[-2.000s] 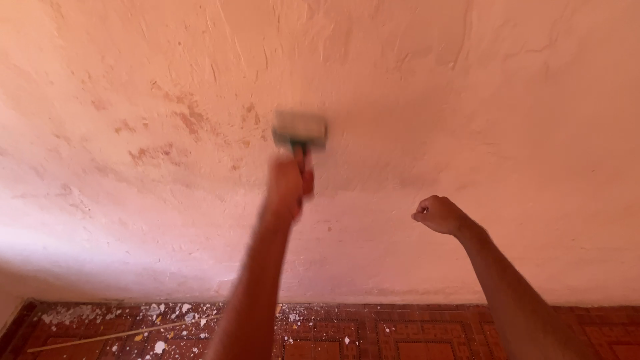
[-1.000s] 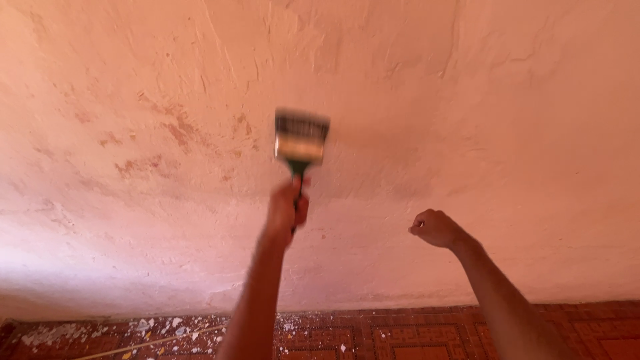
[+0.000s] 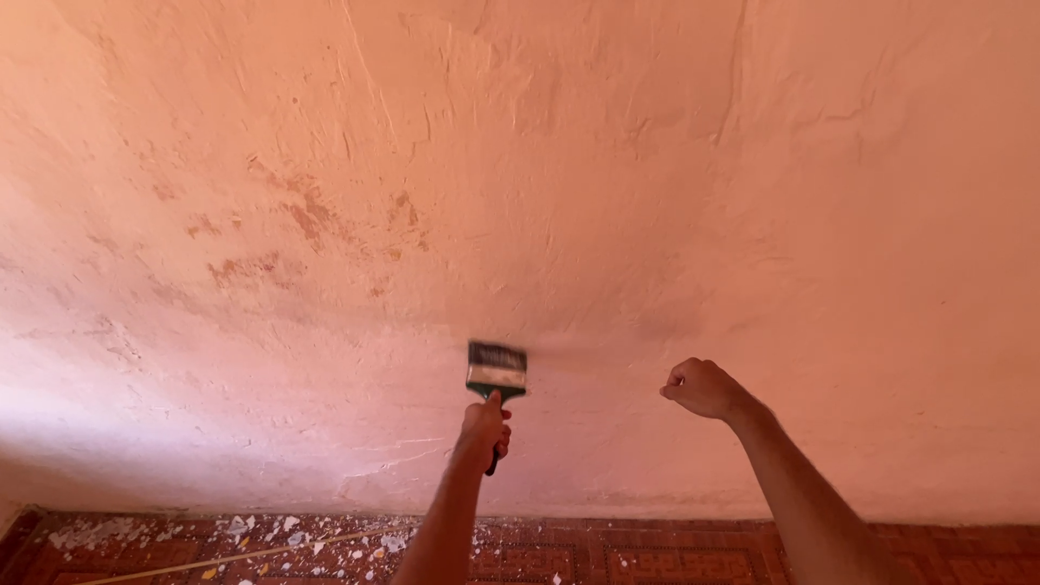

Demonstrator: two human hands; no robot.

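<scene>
My left hand [image 3: 485, 431] grips the dark green handle of a wide flat paintbrush [image 3: 496, 370], whose dark bristles point up at the plaster wall [image 3: 617, 244]. The brush has a pale metal ferrule, and its bristles are slightly blurred against the wall's lower half. To the right, my right hand [image 3: 700, 388] is curled into a loose fist in front of the wall, with nothing visible in it. Brownish worn patches and ridges mark the wall up and to the left of the brush.
A reddish patterned floor [image 3: 682, 561] runs along the wall's foot. White paint or plaster flakes [image 3: 236, 528] lie scattered over its left part. Among them a thin pale stick or strip [image 3: 268, 552] lies at a slant.
My left hand has moved the brush down the wall from its higher place in both earlier frames. The right hand stays curled at about the same place.
</scene>
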